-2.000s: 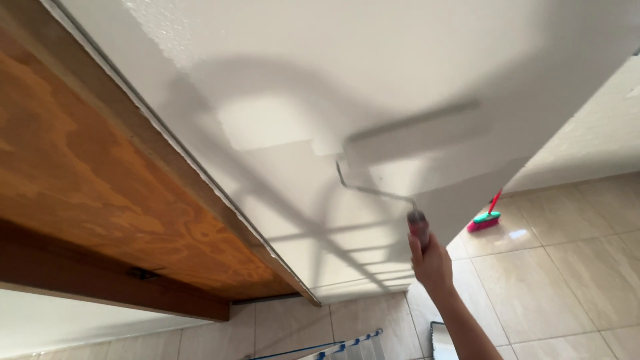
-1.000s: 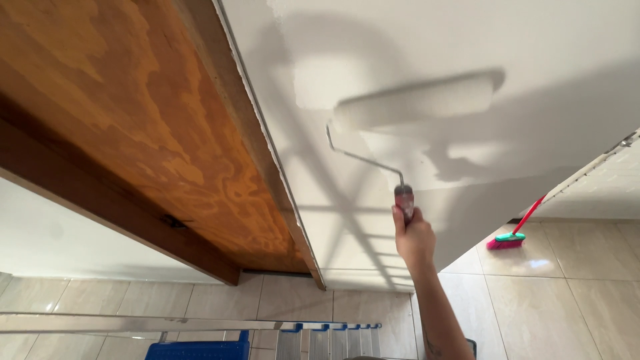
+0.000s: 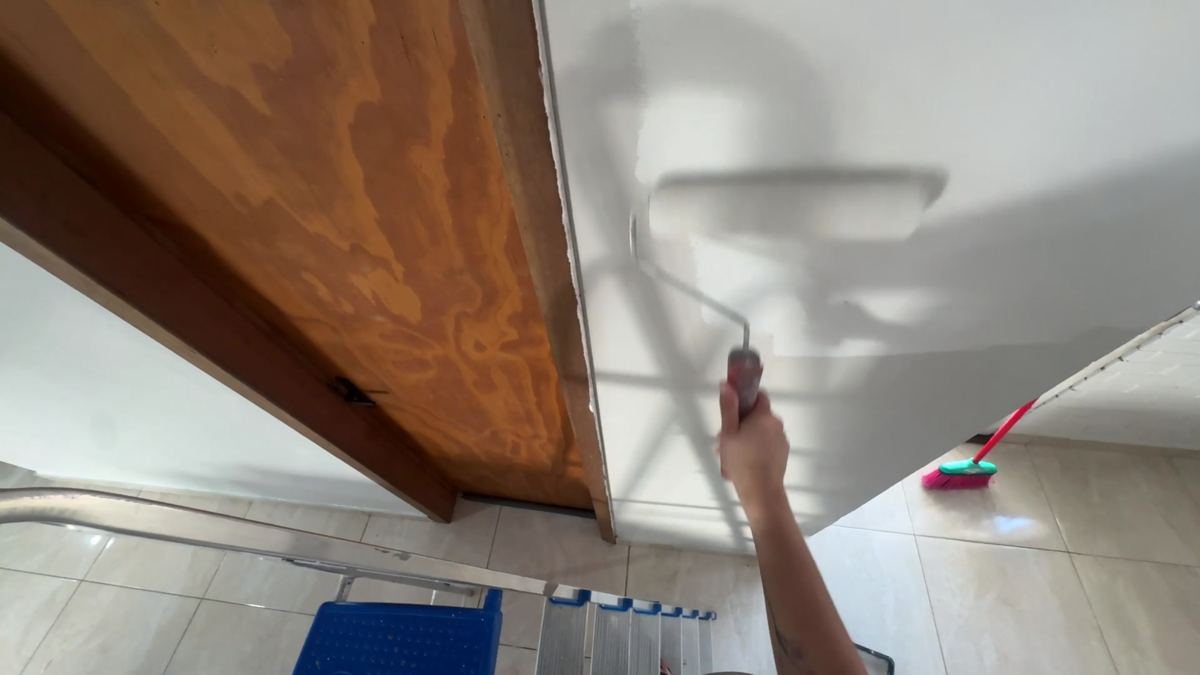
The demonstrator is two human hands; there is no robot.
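My right hand (image 3: 756, 448) is closed around the dark red handle of a paint roller (image 3: 787, 208), whose bent metal frame reaches up to a wide white roller cover. The cover lies at the white wall (image 3: 994, 103), slightly blurred; whether it touches cannot be told for certain. Shadows of the roller and of a ladder fall across the wall. Patches of differing white show around the cover. Of my left hand nothing is seen.
A wooden door (image 3: 375, 234) in its frame stands left of the wall. Below are an aluminium stepladder (image 3: 619, 637) with a blue plastic platform (image 3: 403, 642) and a tiled floor (image 3: 1106, 506). A broom (image 3: 961, 473) with pink bristles leans beyond the wall's edge.
The view has shifted, bringing more of the door and the stepladder into sight. My right hand keeps its hold on the roller, which stays at the wall.
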